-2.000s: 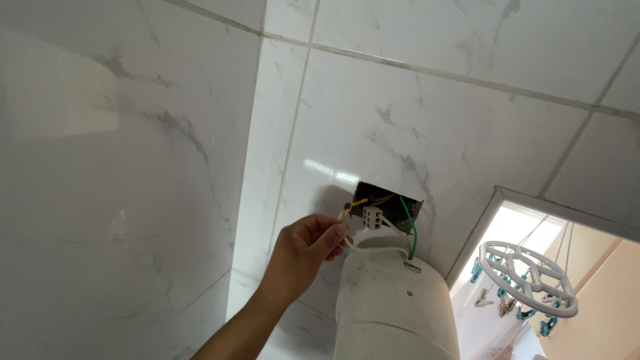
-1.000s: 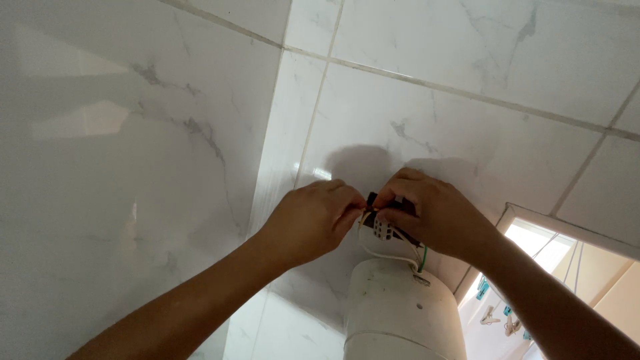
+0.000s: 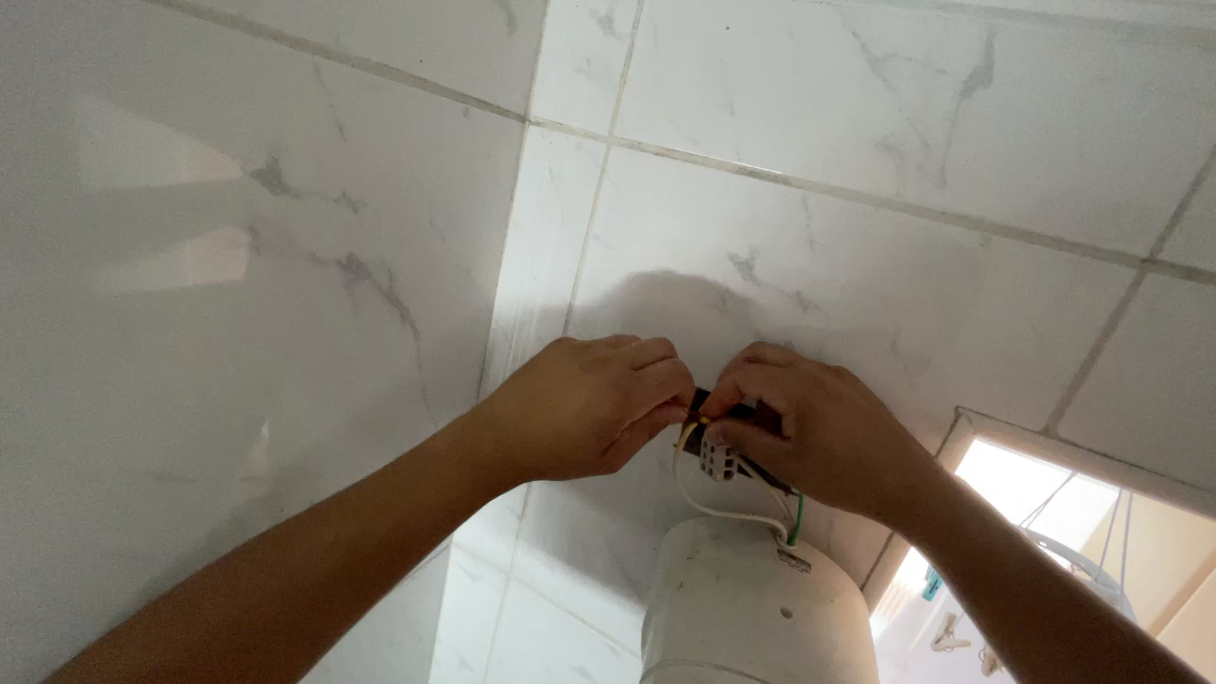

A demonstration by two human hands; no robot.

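Observation:
My left hand (image 3: 608, 408) and my right hand (image 3: 807, 427) meet at a dark opening (image 3: 701, 397) in the tiled wall, fingertips pinching yellow and white wires between them. A yellow wire (image 3: 701, 418) shows between the two hands. Just below my right fingers hangs a white terminal block (image 3: 718, 460). A white wire (image 3: 708, 514) loops from my left fingertips down to the top of a white cylindrical housing (image 3: 760, 598). Beside it, a green wire (image 3: 798, 518) runs up towards the opening. My right hand hides much of the opening.
Marbled tiles (image 3: 855, 275) with grey joints surround the opening, and a wall corner stands to the left. At the lower right is a framed window opening (image 3: 964, 427), with clothes pegs (image 3: 948, 635) and a hanging rack (image 3: 1073, 560) beyond it, partly behind my right forearm.
My right hand has come in from the right and joined my left hand at the wires. The opening, plainly visible two seconds ago, is now largely covered.

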